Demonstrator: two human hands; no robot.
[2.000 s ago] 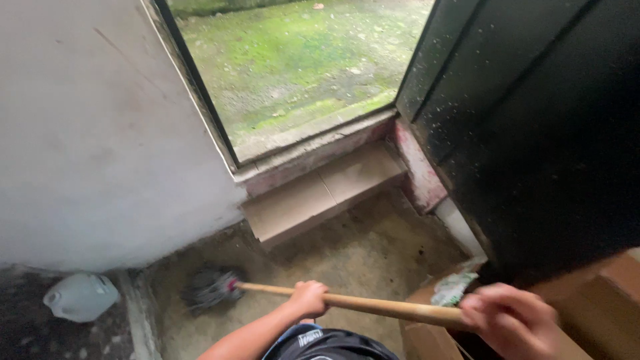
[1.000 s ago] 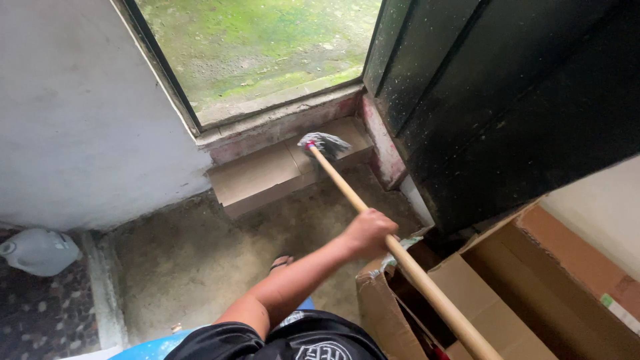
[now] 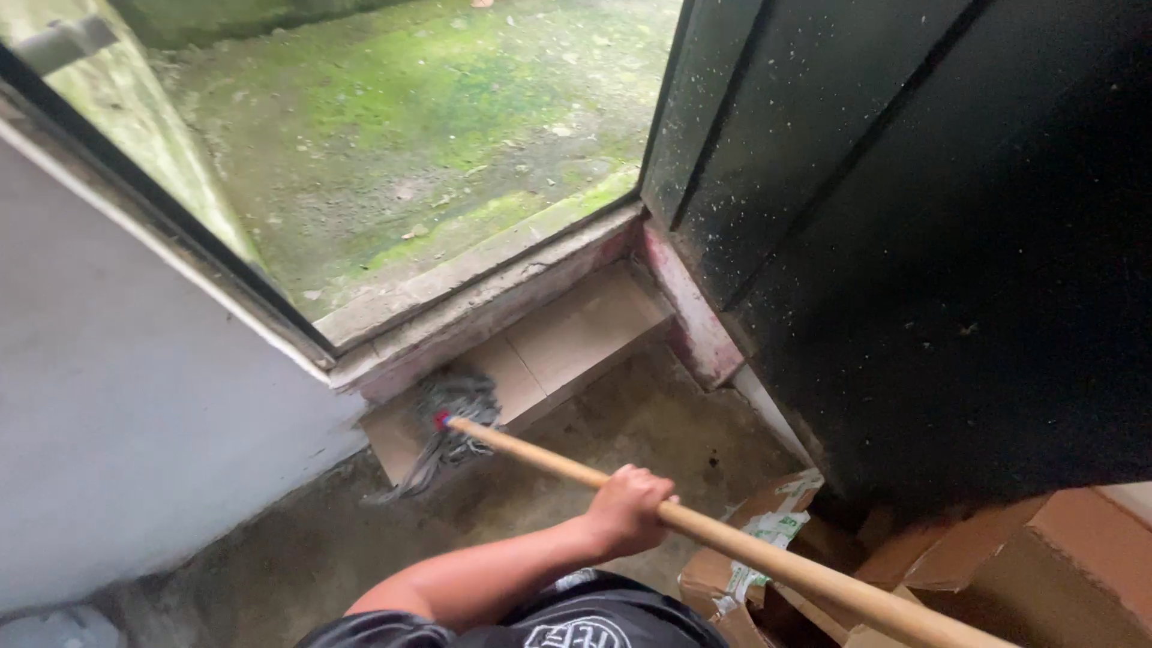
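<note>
My left hand (image 3: 632, 509) is closed around the middle of a wooden mop handle (image 3: 756, 551), which slants from the lower right edge up to the left. At its far end, a red and blue collar joins the grey string mop head (image 3: 457, 409). The strands lie on the left part of a tiled step (image 3: 585, 328) below the doorway, and some hang over its front edge toward the floor. My right hand is out of the frame, as is the upper end of the handle.
A dark door (image 3: 900, 252) stands at the right, with open cardboard boxes (image 3: 1017, 567) beneath it. The white wall (image 3: 153, 414) runs along the left. Beyond the raised sill (image 3: 504, 288) lies mossy ground. A translucent plastic container (image 3: 63, 628) sits at the lower left.
The mop head was on the floor left of the step, then on the step's right part, and is now on its left part. My right hand, seen on the handle at first, has left the view.
</note>
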